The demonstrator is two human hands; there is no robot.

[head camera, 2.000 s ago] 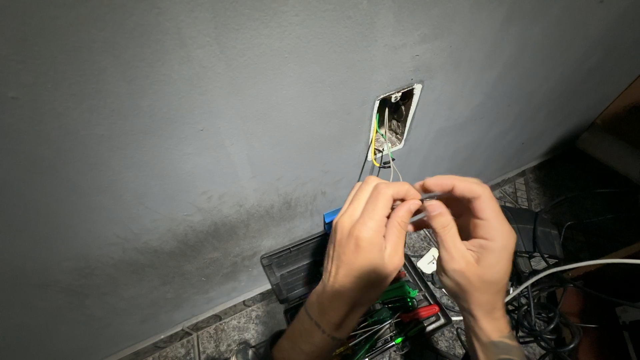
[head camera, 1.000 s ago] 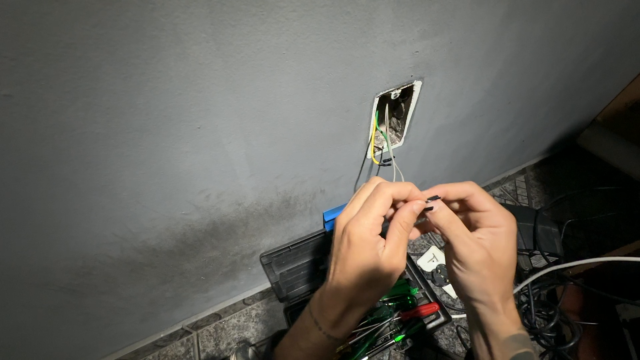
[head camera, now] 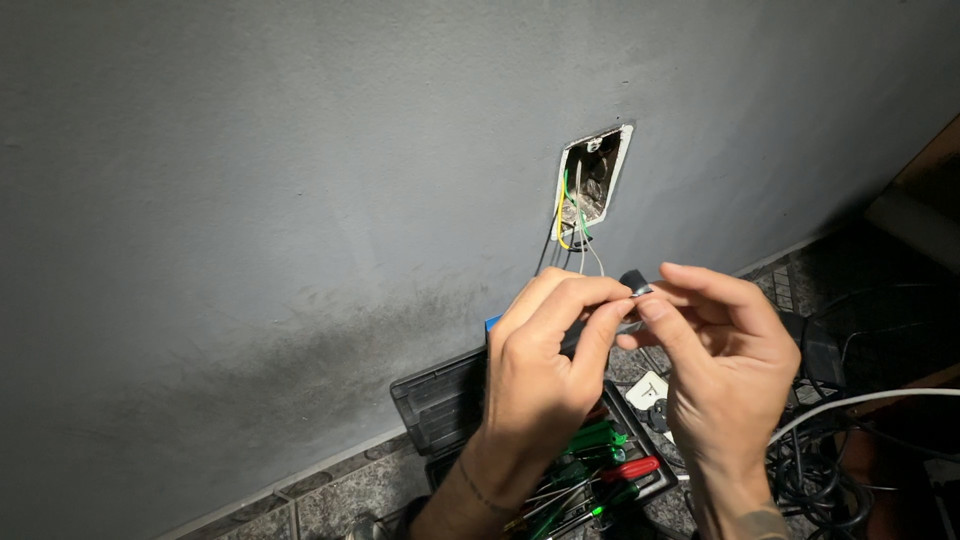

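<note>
A short piece of black electrical tape (head camera: 636,282) stands up between the fingertips of my two hands. My left hand (head camera: 551,345) pinches at its lower left edge with thumb and forefinger, and my right hand (head camera: 724,352) pinches from the right. Part of a thin grey-white wire shows just under the fingertips. Behind them an open electrical wall box (head camera: 592,180) in the grey wall has yellow, green, white and black wires (head camera: 562,217) hanging out of it. The lower ends of the wires pass behind my hands.
Below my hands lies an open black plastic toolbox (head camera: 439,397) with green-handled screwdrivers and a red-handled tool (head camera: 630,469). A white outlet plate (head camera: 646,391) rests on the tiled floor to its right. Coiled black cables (head camera: 814,480) and a white cable (head camera: 870,396) lie at the right.
The black tape stands up more visibly between my fingertips than before. My right forefinger has lifted and spread away from the thumb. The wall box and toolbox stay where they were.
</note>
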